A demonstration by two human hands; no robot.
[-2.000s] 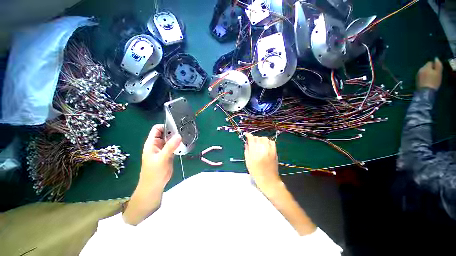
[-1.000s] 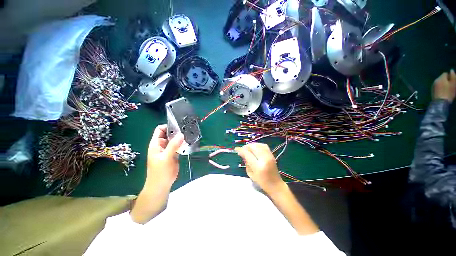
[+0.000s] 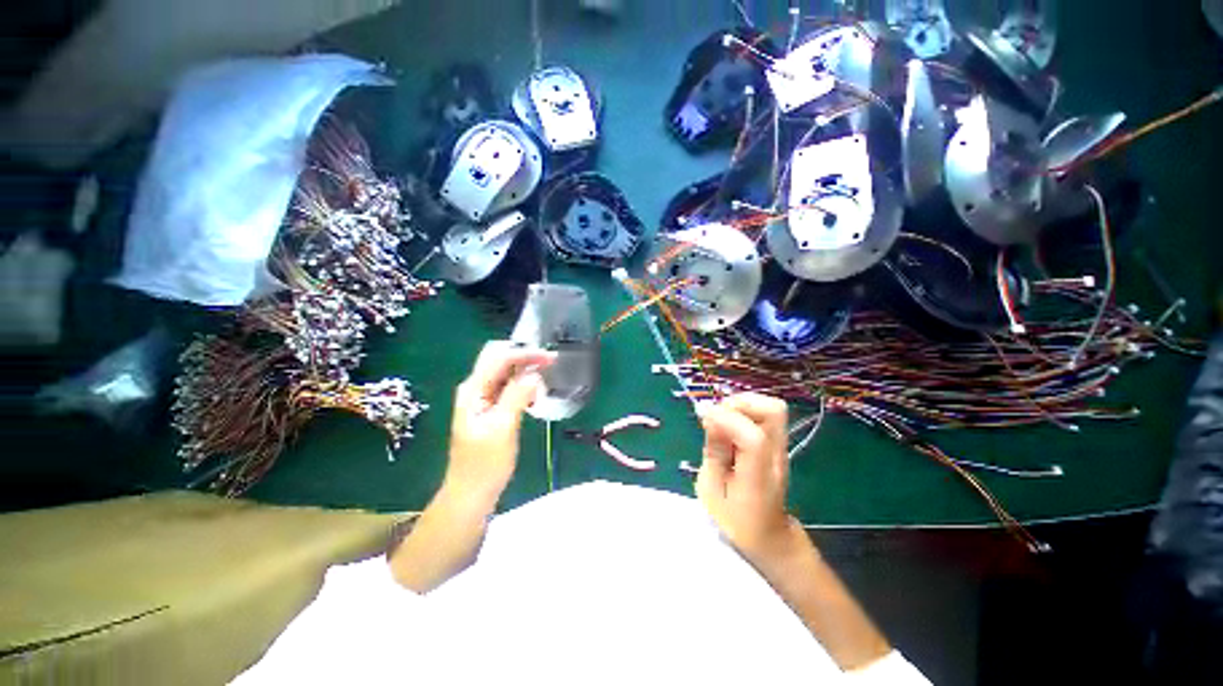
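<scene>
My left hand [image 3: 494, 409] holds a silver cover [image 3: 566, 351] by its left side, above the mat. A thin greenish wire hangs below the cover. My right hand [image 3: 742, 449] pinches a thin wire cable [image 3: 681, 373] that runs up and left from my fingers to a small white end. Pliers [image 3: 628, 441] with pinkish handles lie open between my hands. A round silver cover [image 3: 714, 279] with orange and red wires lies beyond them; its wires reach toward the held cover. My fingertips hide part of the cable.
Bundled harnesses [image 3: 322, 328] and a plastic bag [image 3: 215, 188] lie at the left. Silver covers [image 3: 491, 169] and black shells [image 3: 590, 221] stand at the back. Fitted units [image 3: 834, 201] are piled at centre-right, above a loose harness pile [image 3: 912, 375]. A dark sleeve [image 3: 1194, 469] shows at the right edge.
The view has shifted, so the bench things sit further right. The cover in my left hand has turned. The cable in my right hand has swung from lying across toward the cover to pointing upward.
</scene>
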